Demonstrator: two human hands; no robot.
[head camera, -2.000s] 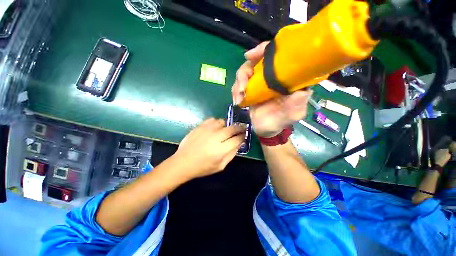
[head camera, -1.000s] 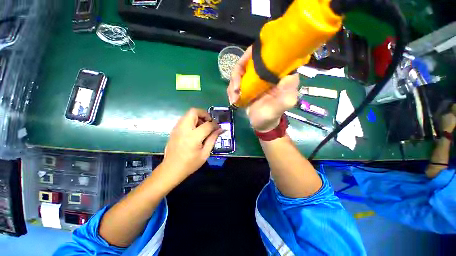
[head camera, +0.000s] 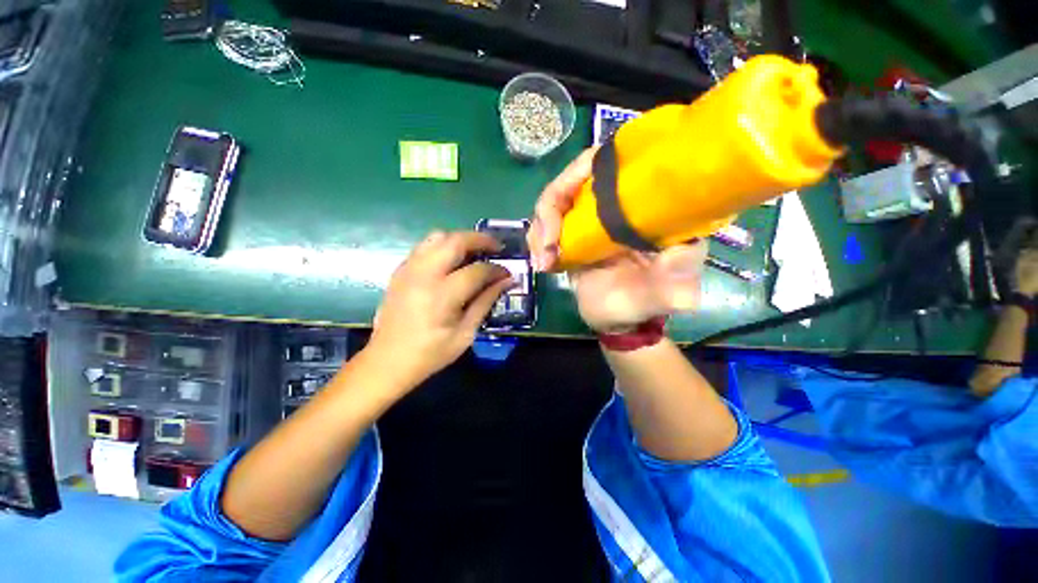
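Note:
A dark mobile phone unit with a silvery rim (head camera: 515, 308) lies flat at the bench's front edge. My left hand (head camera: 442, 298) is on it from the left, fingers bent over its upper part, holding it against the bench. My right hand (head camera: 620, 279) is closed around a fat orange electric screwdriver (head camera: 694, 159) with a black band, tilted with its cord end up to the right. Its tip is hidden by my fingers beside the phone's right edge. A clear round cup of tiny screws (head camera: 535, 116) stands behind the phone.
Another phone unit (head camera: 191, 191) lies at left, a yellow-green label (head camera: 428, 161) nearer the middle. A white wire coil (head camera: 257, 50) and black tray (head camera: 455, 51) are behind. A white wipe (head camera: 801, 260) lies right. Blister trays (head camera: 171, 393) are below left. Another person's arm (head camera: 1002, 342) shows at far right.
The view has shifted. The screwdriver has swung to a flatter tilt, its cord end moving right. The screw cup now shows fully. My left hand stays on the phone.

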